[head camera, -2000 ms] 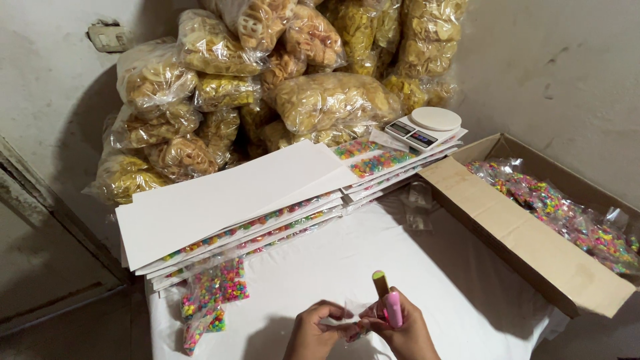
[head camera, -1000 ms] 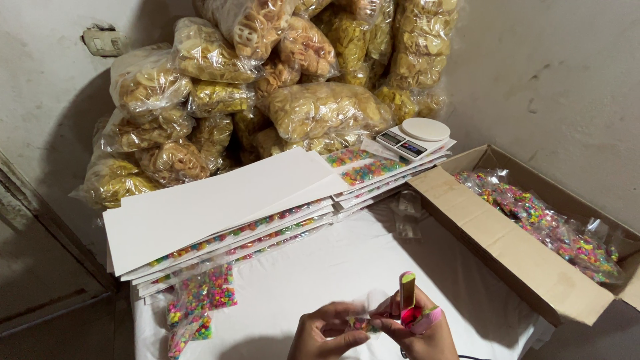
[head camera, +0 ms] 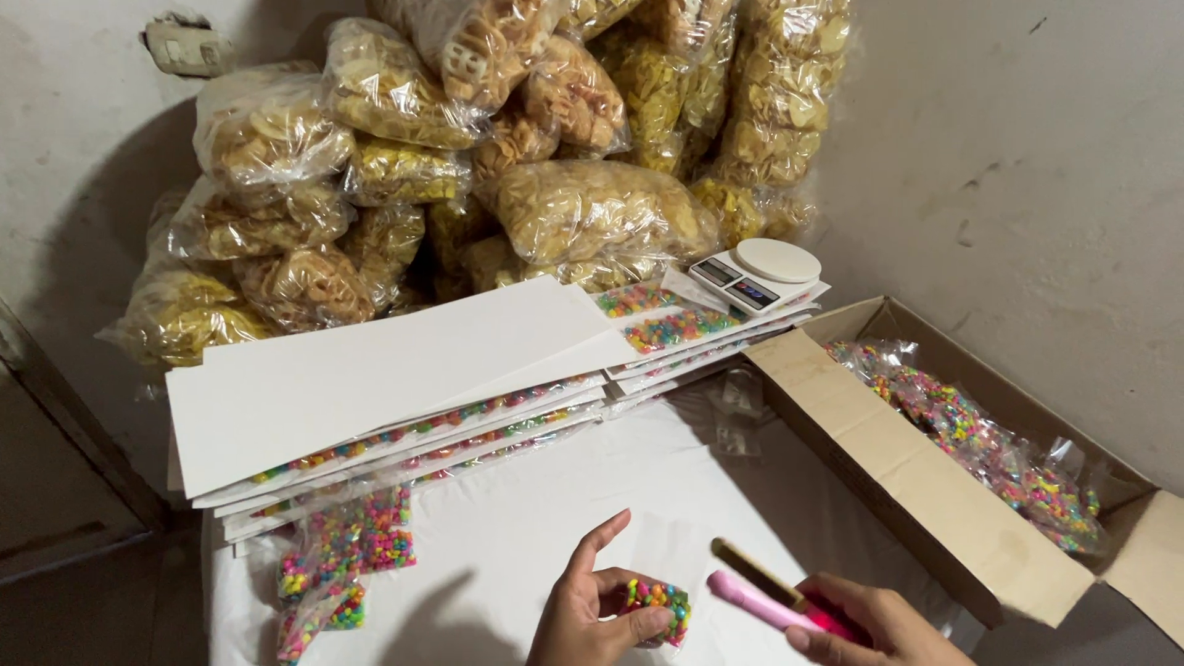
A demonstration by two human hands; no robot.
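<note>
Near the front edge of the white-covered table, my left hand (head camera: 601, 601) grips a small clear plastic bag of multicolored candies (head camera: 659, 612) between thumb and fingers, its clear upper part rising above them. To its right, my right hand (head camera: 860, 624) holds a pink tool with a long gold-colored strip (head camera: 758, 573); its two arms stand slightly apart, pointing toward the bag without touching it. What exactly the tool is cannot be told. Several filled candy bags (head camera: 347, 564) lie at the table's left side.
White boards (head camera: 398, 370) are stacked with candy bags between them. A white digital kitchen scale (head camera: 763, 273) sits on the stack's right end. At the right stands an open cardboard box (head camera: 925, 481) of candy bags (head camera: 962, 416). Large clear bags of snacks (head camera: 601, 213) are piled behind.
My hands, close together before, are now apart, the right one with the pink tool further right. The candies in the bag show plainly now.
</note>
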